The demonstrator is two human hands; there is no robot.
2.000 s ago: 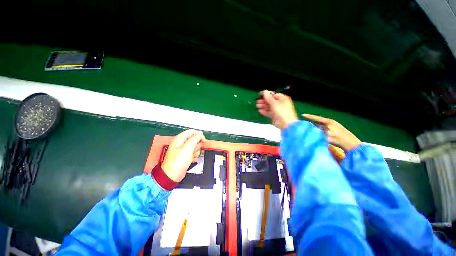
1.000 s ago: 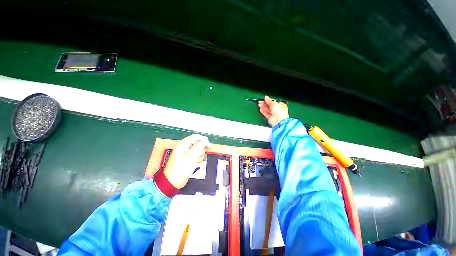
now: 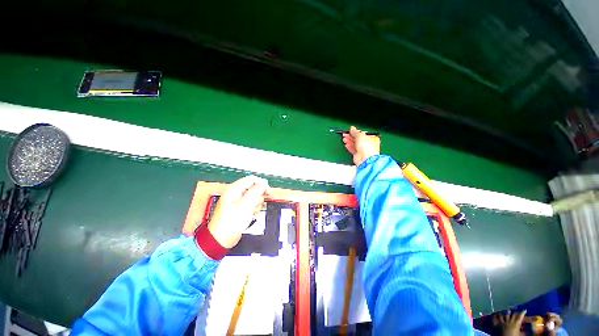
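Note:
A red-orange tray (image 3: 303, 262) lies in front of me with open tablet units in its windows, each with a white panel and an orange strip. My left hand (image 3: 242, 207), with a red band at the wrist, rests on the tray's upper left edge over the left unit. Its fingers are bent together; whether it holds something small is hidden. My right hand (image 3: 360, 143) is beyond the white rail and grips a thin dark stick (image 3: 338, 132) above the far green surface. My right sleeve covers part of the tray. The yellow electric screwdriver (image 3: 430, 191) lies across the rail and tray's upper right.
A round black dish (image 3: 38, 155) of silvery grains stands at left, above a pile of black strips (image 3: 23, 220). A dark rectangular device (image 3: 119, 83) lies on the far green surface. Another person's hands (image 3: 525, 324) show at lower right. Pale stacked material (image 3: 581, 213) stands at the right.
Another worker's arm has left the right side, and the yellow screwdriver now shows there. My right hand has stayed near the same place with the stick. My left hand is still on the tray edge.

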